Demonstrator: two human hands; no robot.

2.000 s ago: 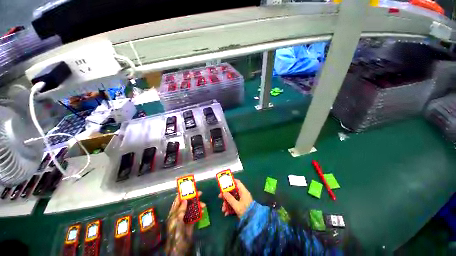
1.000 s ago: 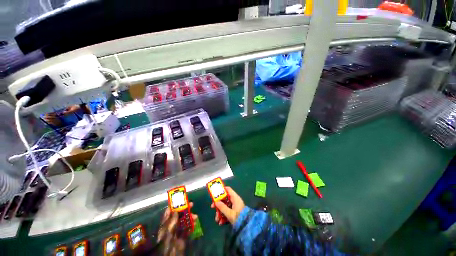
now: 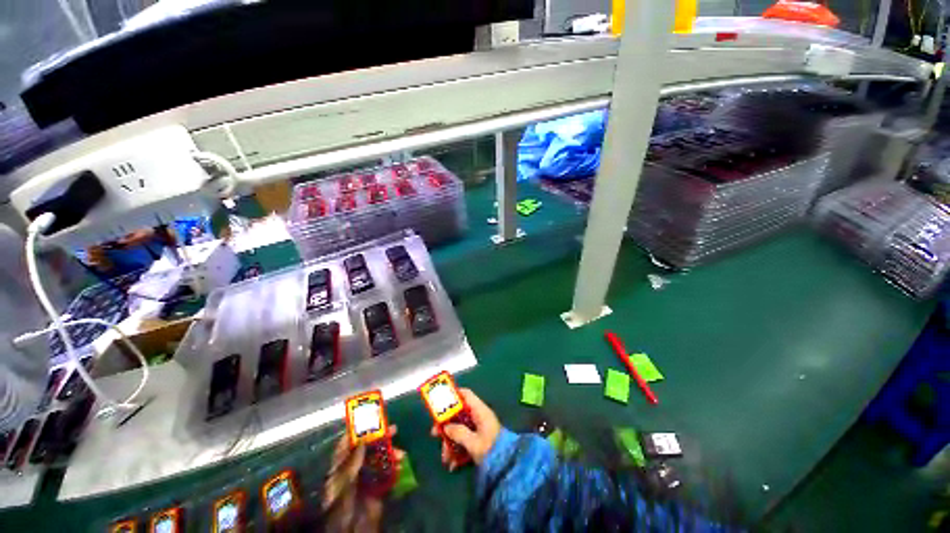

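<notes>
My left hand (image 3: 352, 487) holds an upright red-and-black keypad phone (image 3: 367, 422) with an orange-red rim and lit screen. My right hand (image 3: 477, 425) holds a similar phone (image 3: 443, 398), slightly tilted, screen lit, just right of the first. Several lit phones (image 3: 279, 495) stand in a row at the bottom left, partly cut off by the lower edge; their tray hardly shows. Beyond my hands, a clear plastic tray (image 3: 245, 302) on a white board (image 3: 135, 453) holds several dark phones (image 3: 324, 348). My left hand is blurred.
Green cards (image 3: 532, 389), a white card (image 3: 582, 374) and a red pen (image 3: 631, 367) lie right of my hands. A metal post (image 3: 617, 177) rises beyond them. Stacked trays (image 3: 729, 208) stand behind it, another stack (image 3: 375, 213) at the back. A power strip (image 3: 120, 177) hangs left.
The view has shifted, so the bench things sit further left and the near phone row lower in the picture. Both hands still hold their phones.
</notes>
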